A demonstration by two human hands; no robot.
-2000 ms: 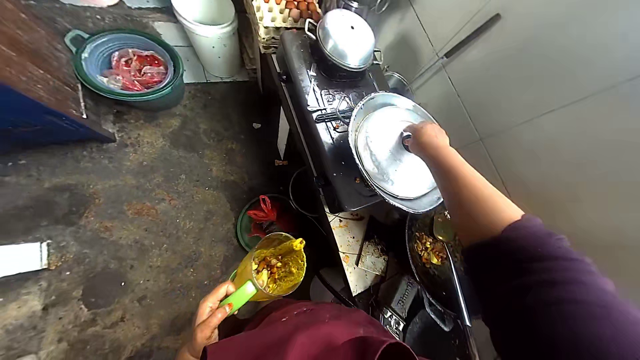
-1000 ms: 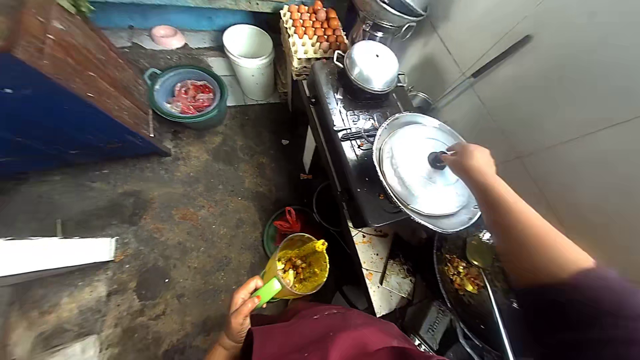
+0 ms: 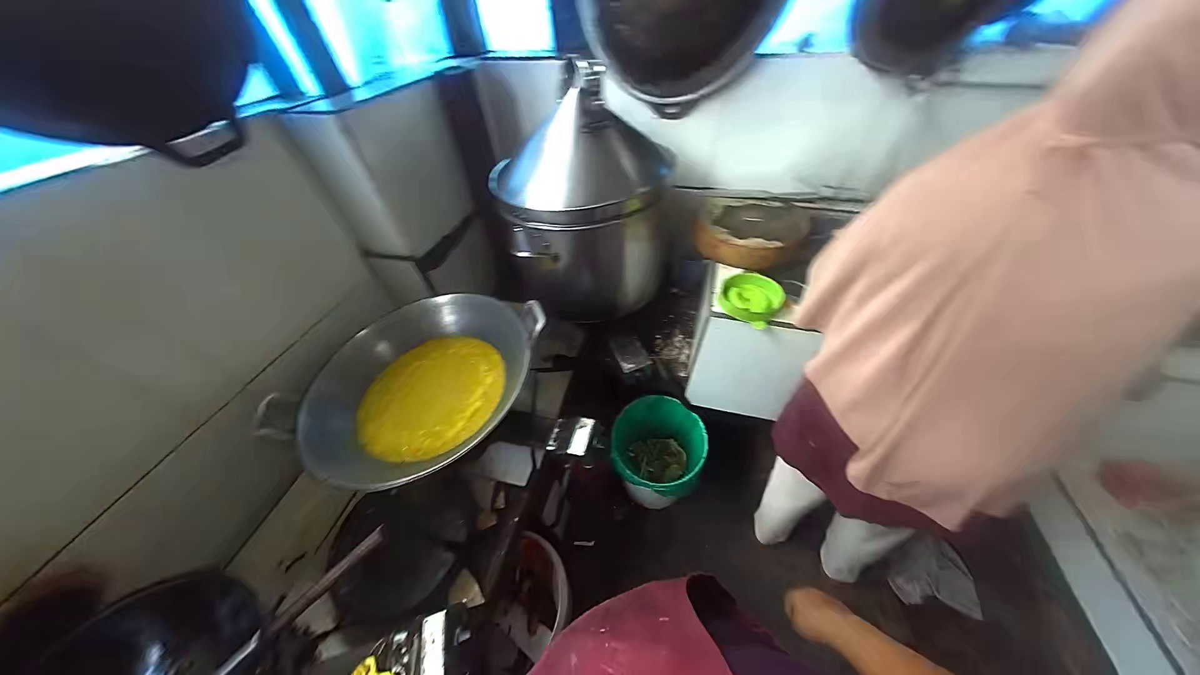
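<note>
My right hand is low in the head view, right of my dark red clothing, blurred, over the dark floor. Whether its fingers hold anything is not clear. My left hand is out of view. On the left, a wide two-handled metal wok holds yellow liquid. Below it, a dark pan has a long-handled utensil leaning over its rim. A green bucket with leafy matter inside stands near the middle.
A large steel pot with a conical lid stands in the back corner. A bright green plastic lid lies on a white box. A person in a pink garment stands at the right. Dark pans hang above.
The view has swung to another part of the kitchen. The jug my left hand held and the lidded pan my right hand touched are out of view. My right hand is off the lid's knob.
</note>
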